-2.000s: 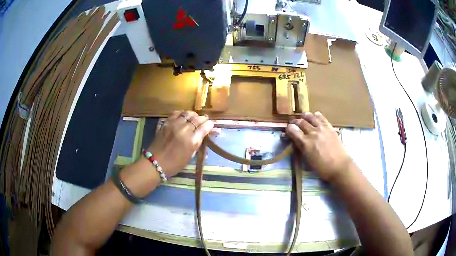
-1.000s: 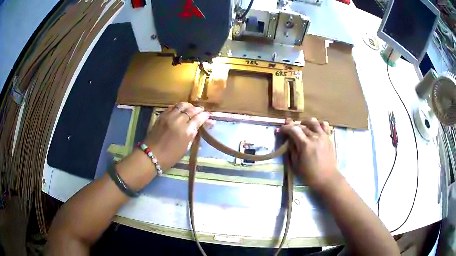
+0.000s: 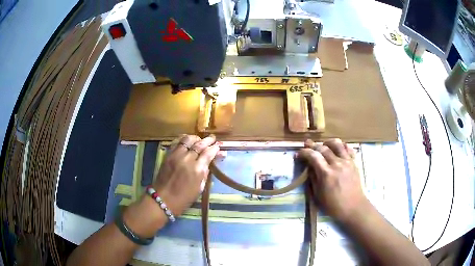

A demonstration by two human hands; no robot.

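Observation:
A brown strap handle (image 3: 264,191) hangs in loops between my hands and runs down past the lower picture edge. My left hand (image 3: 188,169) holds it near the left slotted arm, and my right hand (image 3: 333,179) holds it near the right slotted arm. A wide brown bag panel (image 3: 359,106) lies flat under the yellow-gold clamp frame (image 3: 265,83). My fingertips are at the panel's front edge. The strap ends are hidden under my fingers. The template plate (image 3: 239,162) with tape strips lies in front of the panel.
The grey sewing machine head (image 3: 179,44) stands over the panel's left part. A black mat (image 3: 88,140) and a bundle of straps (image 3: 49,119) are at left. At right are a screen (image 3: 431,23), a small fan (image 3: 458,122), red-handled snips (image 3: 426,136) and a cable (image 3: 452,176).
The camera view has shifted, so the machine and panel appear lower. My hands stay at the panel's front edge with the strap; no clear movement of strap or clamp shows.

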